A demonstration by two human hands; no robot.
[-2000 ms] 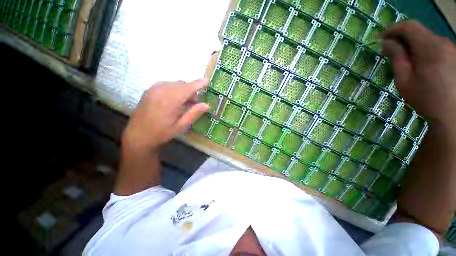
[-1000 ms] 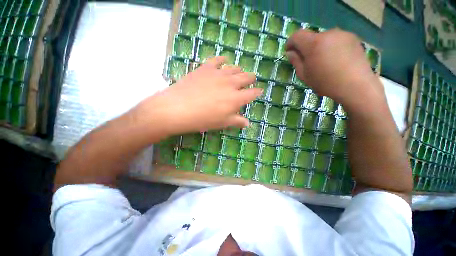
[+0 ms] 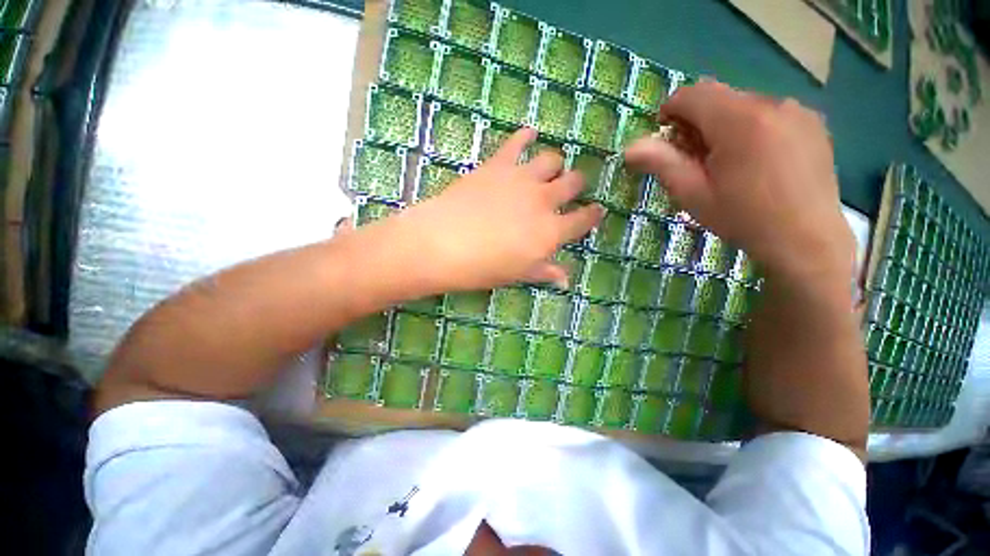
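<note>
Small green circuit boards point(image 3: 519, 353) with pale edges lie in a tight grid on a brown cardboard sheet point(image 3: 375, 415) in front of me. My left hand point(image 3: 516, 212) lies over the middle of the grid, palm down, fingers spread, with nothing seen in it. My right hand point(image 3: 738, 152) is just above the far right part of the grid, thumb and fingers curled towards each other with a gap between them. A small pale spot shows at its fingertips, too blurred to name. The boards under both hands are hidden.
White-silver padding point(image 3: 217, 141) lies left of the grid. Another filled sheet point(image 3: 923, 315) stands at the right, and part of one at the far left edge. Brown cardboard point(image 3: 784, 27) and loose green pieces point(image 3: 947, 98) lie on the dark green mat point(image 3: 695, 38) at the far right.
Since one second ago, my right hand's thumb has moved apart from its fingers, and the thin stick seen there no longer shows clearly. Earlier, my left hand moved from the grid's left edge onto its middle.
</note>
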